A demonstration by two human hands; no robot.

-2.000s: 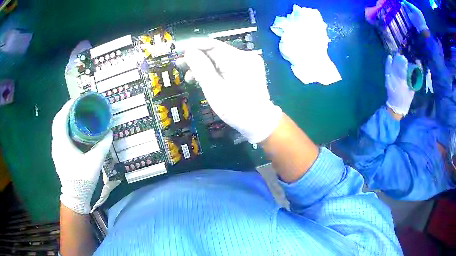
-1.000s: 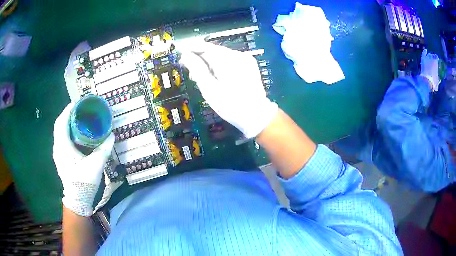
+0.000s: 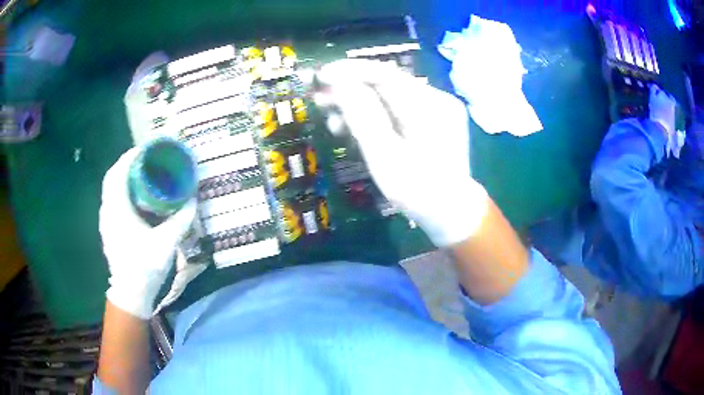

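Observation:
My left hand (image 3: 147, 231), in a white knit glove, holds a small round open coating jar (image 3: 163, 176) with dark bluish liquid over the board's left edge. My right hand (image 3: 413, 143), also gloved, is blurred over the upper right part of the circuit board (image 3: 225, 208). Its fingers are pinched together, apparently on the thin coating brush, mostly hidden by the glove. The fingertips are right of the top yellow-and-black transformers (image 3: 283, 116). Rows of white heatsinks (image 3: 235, 209) lie left of the transformers.
A crumpled white cloth (image 3: 494, 77) lies right of the board on the green mat (image 3: 69, 254). A coworker's blue sleeve (image 3: 644, 208) and gloved hand are at far right, beside another board (image 3: 629, 46). Pale pieces lie at far left.
The view has shifted, so the board and both hands appear further right. My right hand still hovers near the upper transformers. The coworker's hand and board have changed position since the earliest frame.

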